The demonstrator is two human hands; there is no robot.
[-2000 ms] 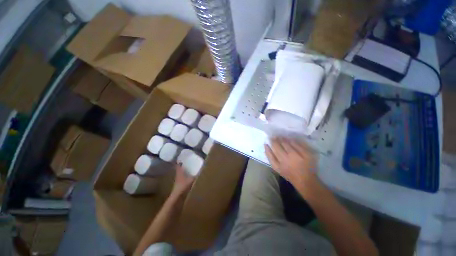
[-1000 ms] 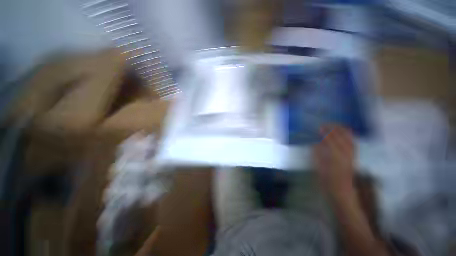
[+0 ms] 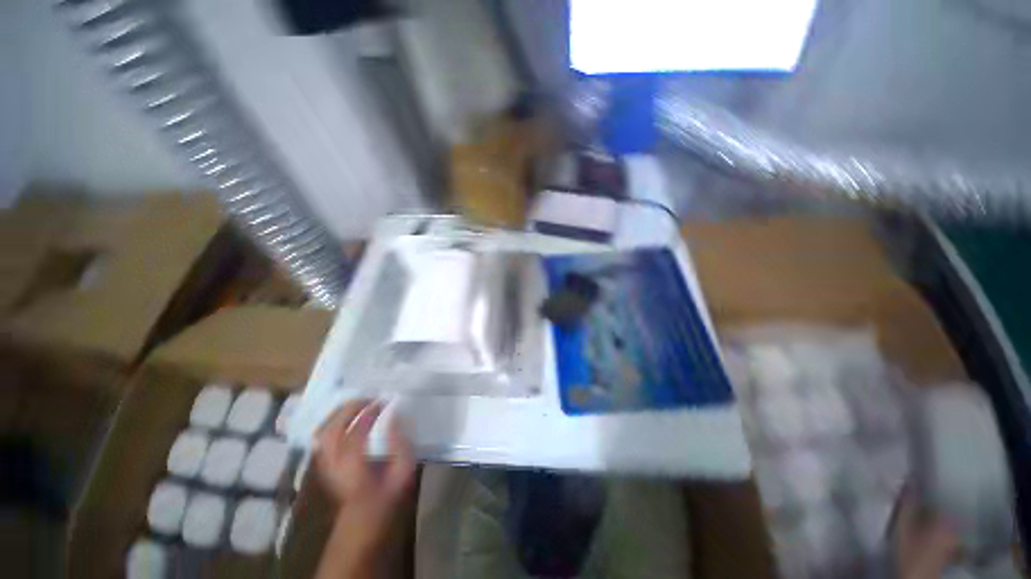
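Note:
A white housing (image 3: 435,296) lies in the fixture (image 3: 492,322) on the perforated plate (image 3: 367,328). My left hand (image 3: 367,458) is at the table's front left edge, below the fixture, fingers apart, with no clear object in it. My right hand (image 3: 927,541) is at the lower right, blurred and partly cut off. It holds another white housing (image 3: 967,452) upright over the right side of the supply carton (image 3: 780,255). The carton's housings (image 3: 808,407) are blurred under a whitish film.
The finished-parts carton (image 3: 243,330) at the left holds rows of white closed ends (image 3: 224,461). A blue mouse pad (image 3: 644,339) with a small black block (image 3: 571,300) lies right of the fixture. A bright monitor (image 3: 692,34), a tan block (image 3: 492,170) and silver ducts (image 3: 209,141) stand behind and left.
The view has swung right. My left hand has come from the left carton to the table's front edge. My right hand has moved from the table to the right carton and taken hold of a housing.

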